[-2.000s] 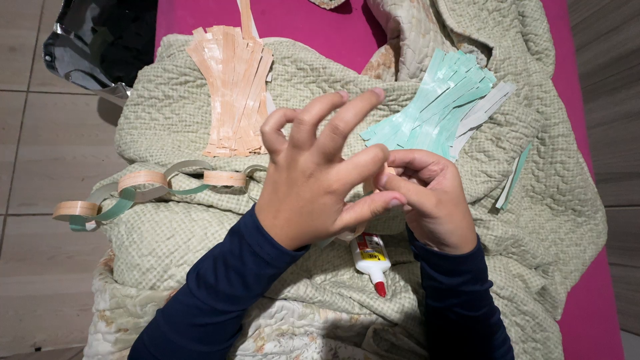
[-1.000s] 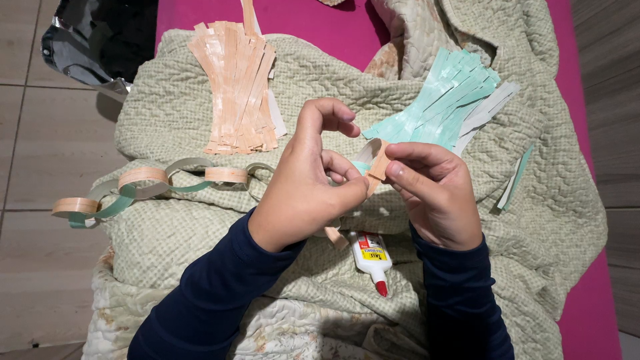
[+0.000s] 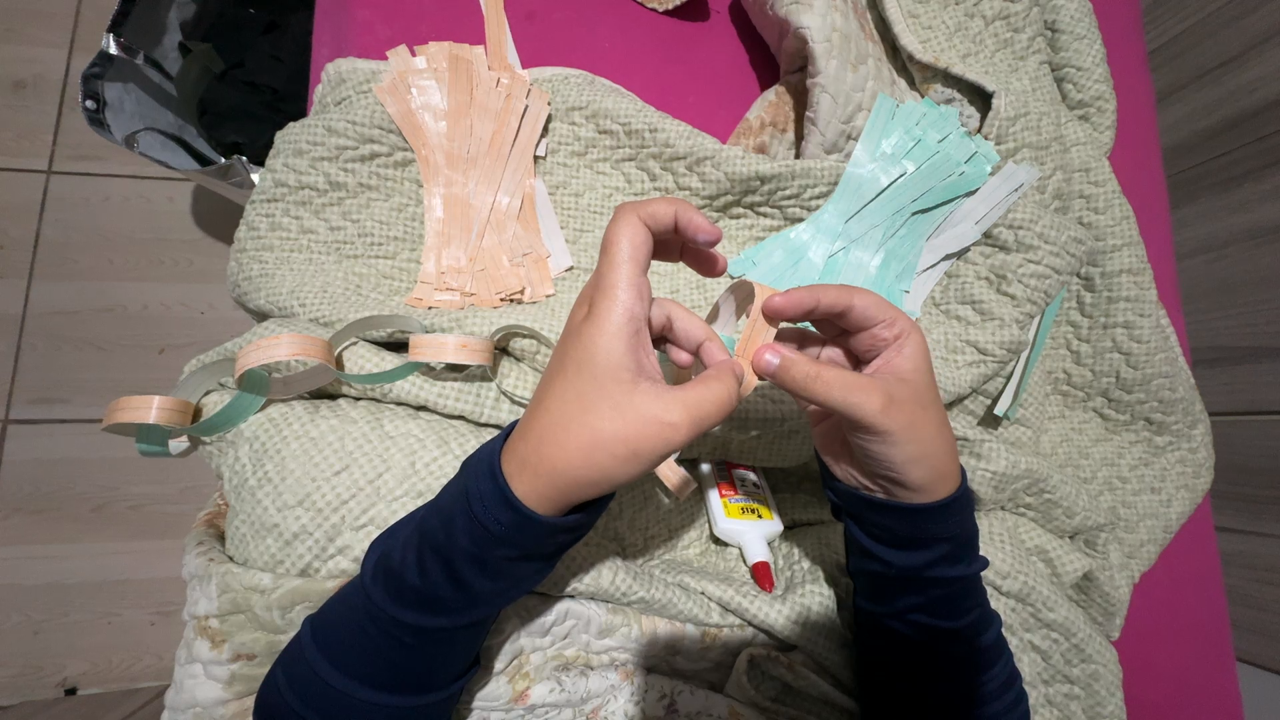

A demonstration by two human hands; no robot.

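Note:
Between my hands is a peach paper loop (image 3: pixel 757 330), curled into a ring. My left hand (image 3: pixel 640 360) pinches its lower edge between thumb and a finger, with the index finger raised. My right hand (image 3: pixel 865 390) grips the loop's right side with thumb and fingertips. To the left lies a paper chain (image 3: pixel 285 350) of peach and green links, its right end hidden behind my left hand. Another peach link (image 3: pixel 675 478) shows below that hand. A white glue bottle (image 3: pixel 742 505) with a red cap lies just below my hands, tip toward me.
Peach paper strips (image 3: pixel 465 180) are fanned at upper left, green paper strips (image 3: pixel 875 210) at upper right. A folded green-and-white strip (image 3: pixel 1030 355) lies at right on the rumpled quilt (image 3: pixel 1090 440). A shiny black-and-silver bag (image 3: pixel 200 90) stands at top left.
Two seconds ago my left fingers were spread over the right hand's fingertips. They have since drawn back to the left and pinched, and the peach loop has come into view.

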